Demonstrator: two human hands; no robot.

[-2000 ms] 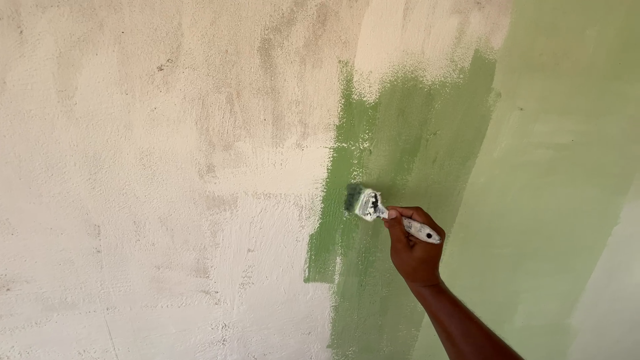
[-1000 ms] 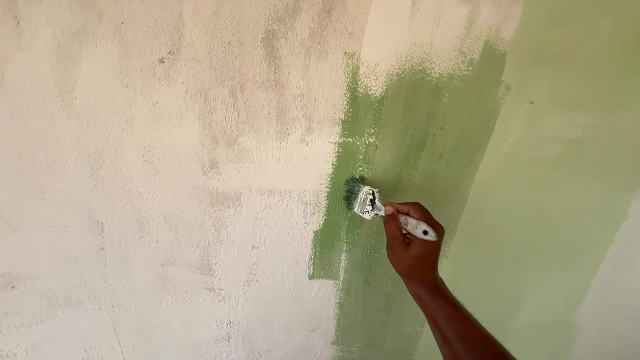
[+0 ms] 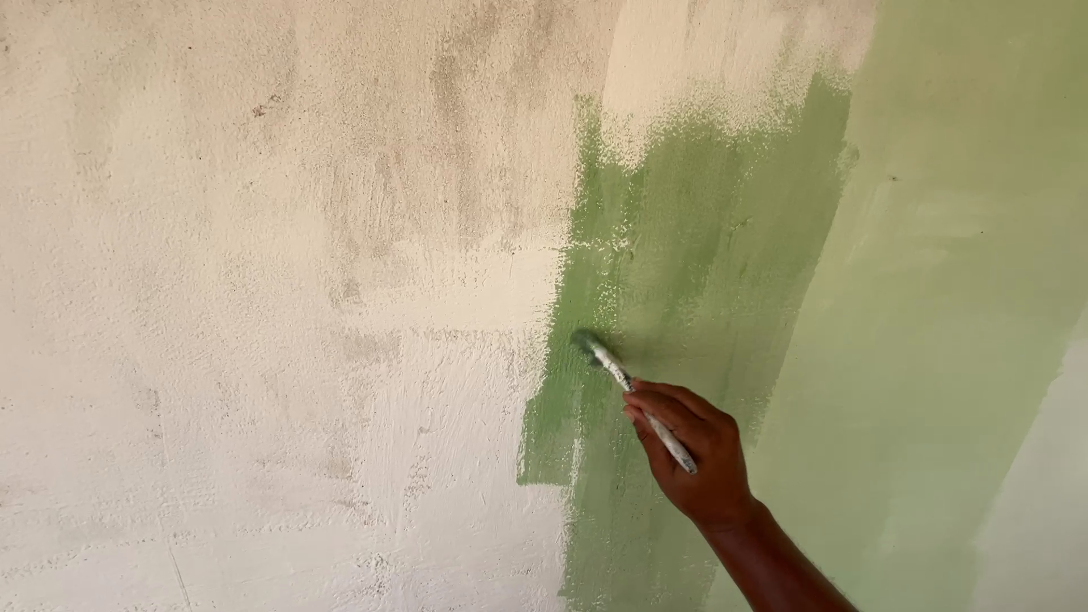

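Observation:
My right hand point(image 3: 693, 446) is closed around the handle of a paintbrush point(image 3: 614, 367), which has white paint smears on its ferrule and handle. The brush now shows its narrow side, and its dark green bristles point up and left against the wall, over the left part of a fresh green patch point(image 3: 714, 238). Ragged brush marks form the patch's top and left edges. My left hand is out of the frame.
Rough off-white wall point(image 3: 255, 340) with brownish stains fills the left side. Lighter green paint point(image 3: 918, 357) covers the wall right of the darker patch. A pale area point(image 3: 1041, 493) shows at the lower right edge.
My right hand has turned the brush from its broad face to its narrow side. The bristles stay near the left part of the green patch.

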